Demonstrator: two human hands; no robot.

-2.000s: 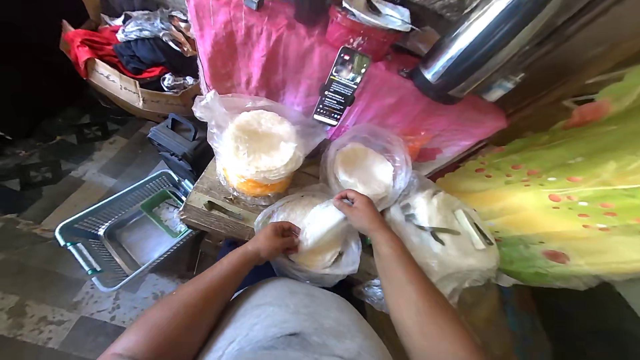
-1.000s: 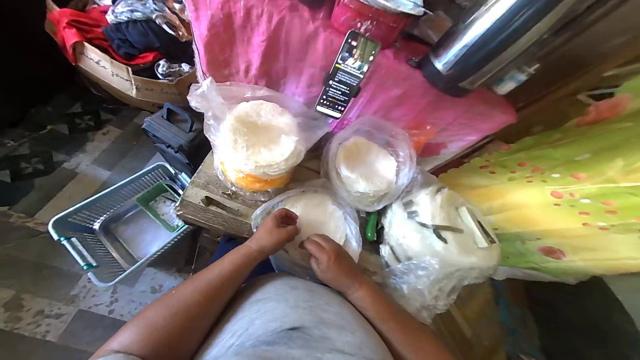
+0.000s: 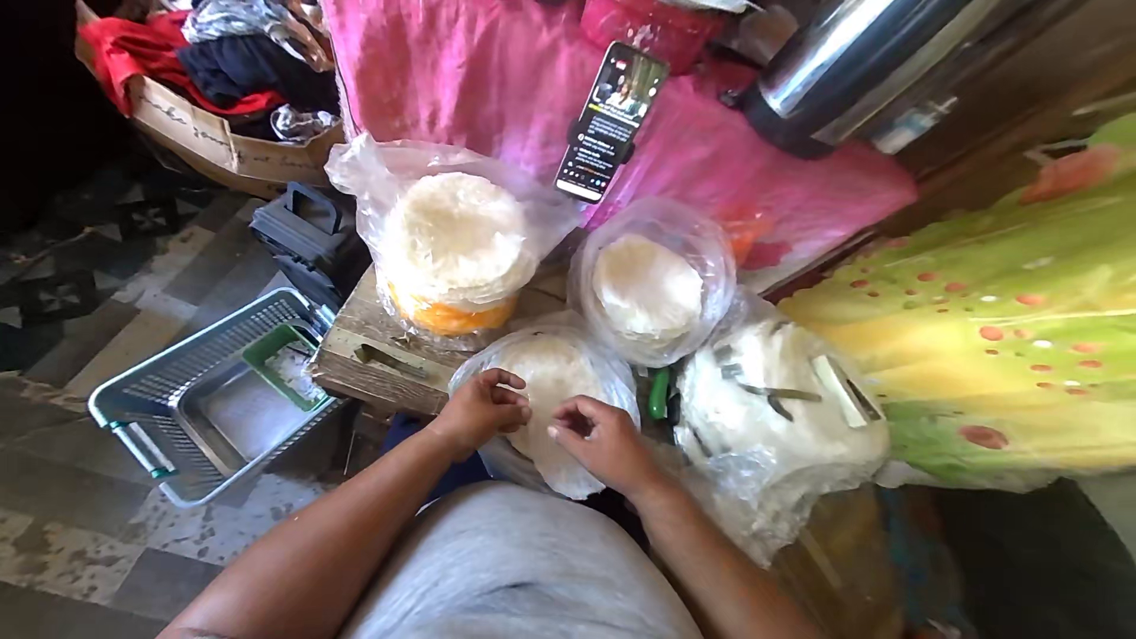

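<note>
Thin pale round wrappers lie in a plastic-lined round container between my hands, one sheet hanging down toward my lap. My left hand is over their left side, thumb and fingers curled close together. On the right side, my right hand hovers with a gap between thumb and fingers, nothing visible in it. Behind them stands a taller stack of pale rounds in clear plastic with an orange layer below. A smaller stack sits in a clear bag at the back right. A white plastic-covered bundle bears dark strips and a pale handle-like piece.
A phone stands before a pink cloth. A blue-grey basket with a metal tray is at the left, near a dark plastic case and a carton of clothes. A metal flask is at the upper right.
The folded pale sheet between my hands two seconds ago is no longer raised there. My hands have drawn nearer each other, and a sheet now hangs over the container's near edge.
</note>
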